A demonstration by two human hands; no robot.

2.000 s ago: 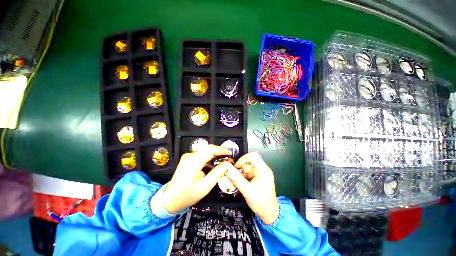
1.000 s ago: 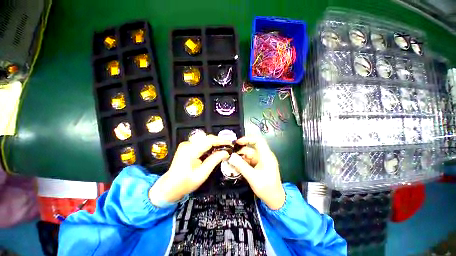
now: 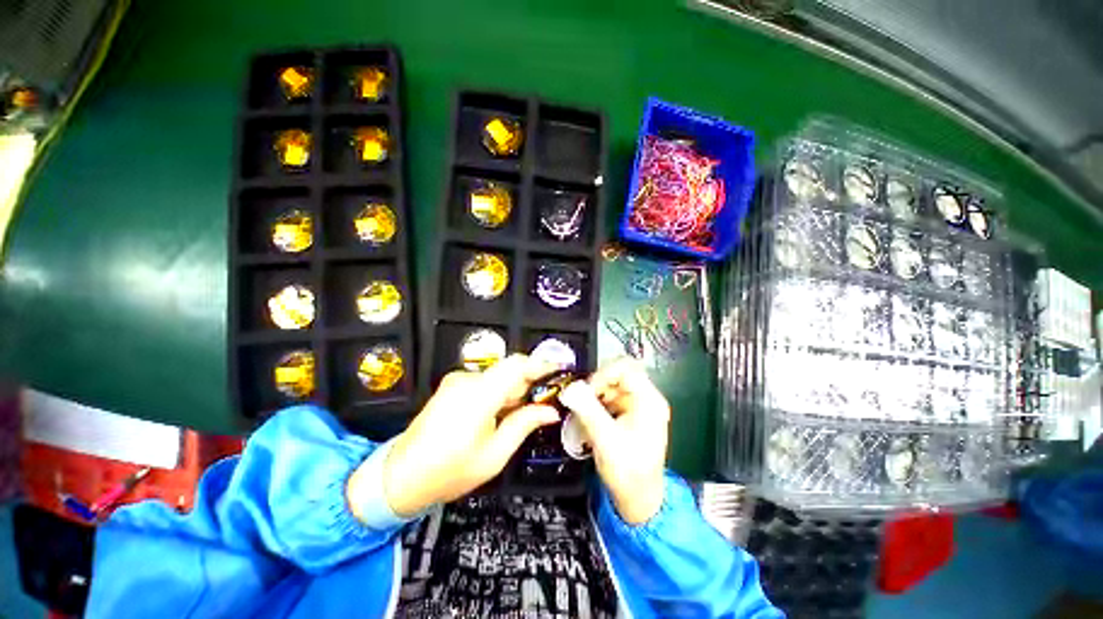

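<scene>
My left hand [image 3: 466,438] and my right hand [image 3: 619,426] meet over the lower end of the near black tray [image 3: 457,324]. My left hand holds a small dark-rimmed round unit [image 3: 550,391] between thumb and fingers. My right hand holds a pale round silver disc [image 3: 576,437], tilted, close beside the unit. Fingers hide much of both parts. Units with amber faces [image 3: 485,276] sit in the tray's left column. Dark, violet-white glossy units [image 3: 559,284] sit in its right column, whose top pocket holds none.
A second black tray [image 3: 324,248] of amber units lies at left. A blue bin [image 3: 733,181] of tangled wires [image 3: 680,190] stands beyond my right hand, with loose wires [image 3: 650,329] and a slim tool [image 3: 706,308] near it. Stacked clear blister trays [image 3: 740,369] stand at right.
The view has shifted and turned a little. The silver disc is now tilted more edge-on and sits further right beside the unit, with my right fingers on it.
</scene>
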